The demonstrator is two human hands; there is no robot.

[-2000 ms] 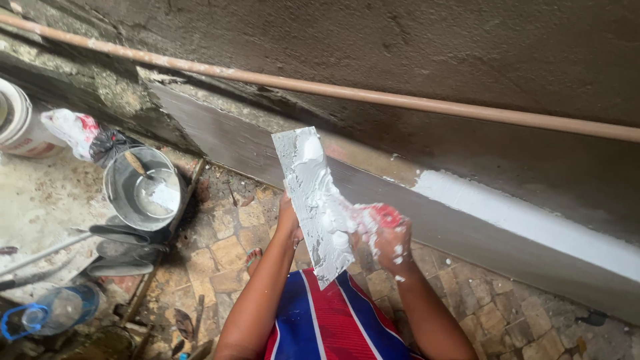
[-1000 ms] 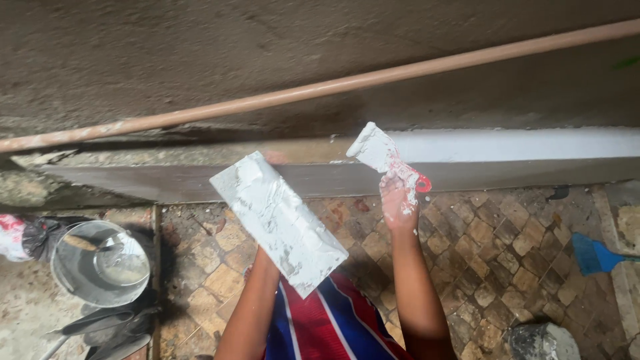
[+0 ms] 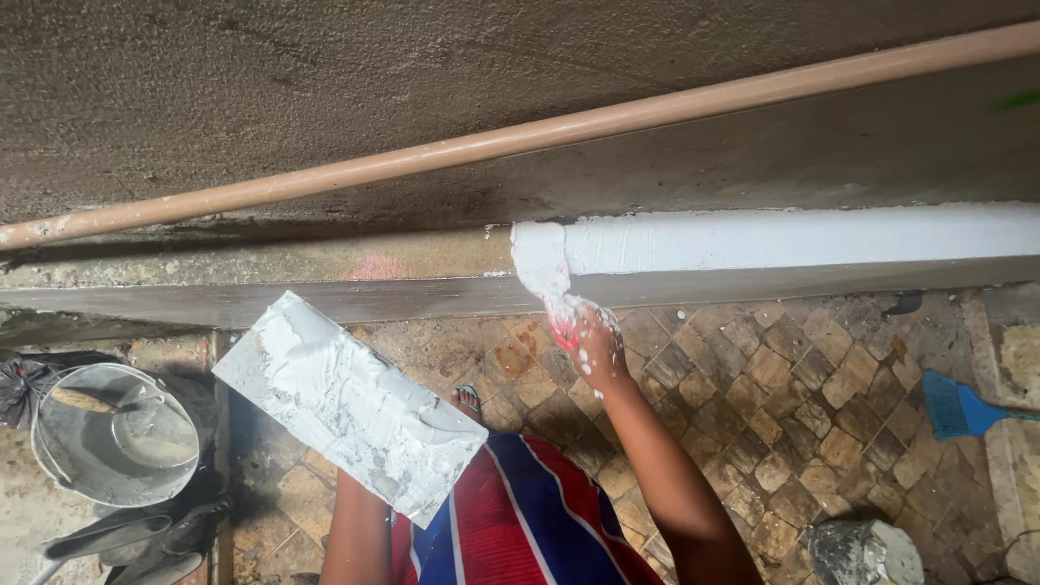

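Observation:
My right hand [image 3: 600, 345], spattered with white paste, is closed on the red handle of a putty knife [image 3: 543, 258]. The knife's paste-covered blade lies on the top of a low wall ledge [image 3: 439, 253], at the left end of a white coated stretch [image 3: 780, 240]. A flat metal plate [image 3: 349, 406], probably a plastering trowel, is loaded with thick white paste and tilted at the lower left. My left forearm [image 3: 357, 528] runs up beneath it; the left hand itself is hidden under the plate.
A tan pipe [image 3: 520, 140] crosses the rough wall above the ledge. At left stand a metal bucket [image 3: 73, 455] with a wooden-handled tool inside and black boots [image 3: 175, 536]. A blue broom [image 3: 963, 406] and a paste-smeared container [image 3: 865, 552] are on the tiled floor at right.
The putty knife, over the plate two seconds ago, has moved away from it and now rests on the ledge beside the white stretch. The view has swung right.

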